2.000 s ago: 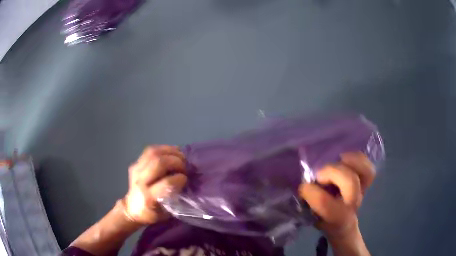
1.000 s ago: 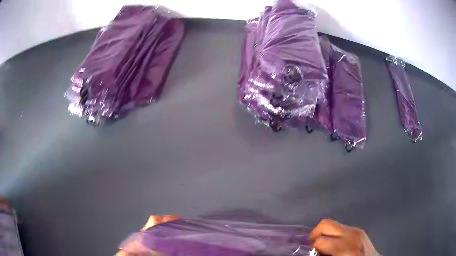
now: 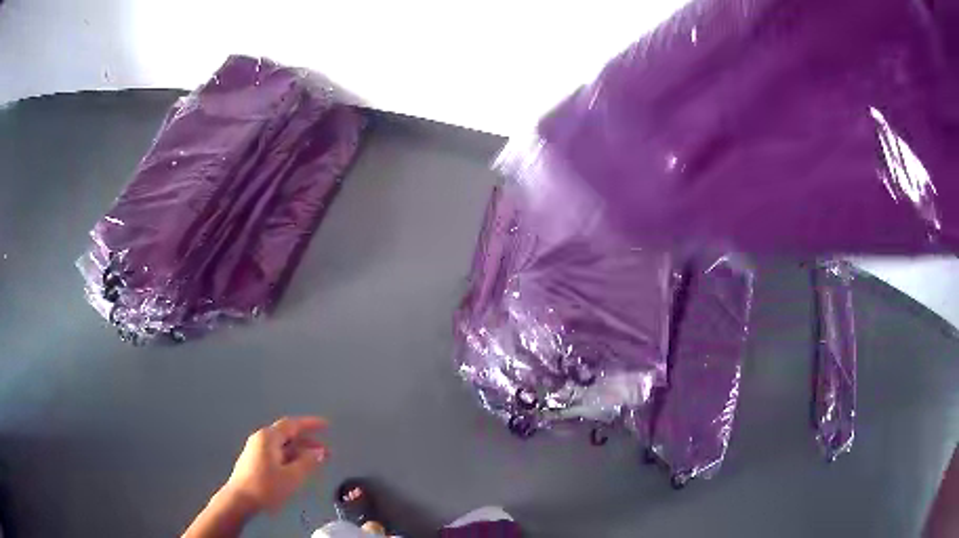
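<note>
A large purple bagged garment [image 3: 757, 137] hangs in the air across the upper right, close to the camera, and covers part of the middle pile. My right hand is not visible; only a purple sleeve or part of the arm shows at the lower right edge. My left hand [image 3: 279, 462] is bare, over the floor at the lower left, with fingers partly spread and nothing in it. The middle pile of bagged garments [image 3: 599, 305] lies on the floor, its black hooks towards me. A single-looking bagged garment [image 3: 702, 368] lies beside it.
Another pile of bagged garments [image 3: 231, 200] lies at the left near the white wall [image 3: 421, 53]. A narrow bagged garment [image 3: 834, 363] lies at the right. My foot in a dark shoe [image 3: 358, 499] shows on the grey floor [image 3: 368, 347] at the bottom.
The garment that both hands held low has moved up to the upper right. My left hand has let go of it. My right hand has left the picture. The floor piles appear lower and closer.
</note>
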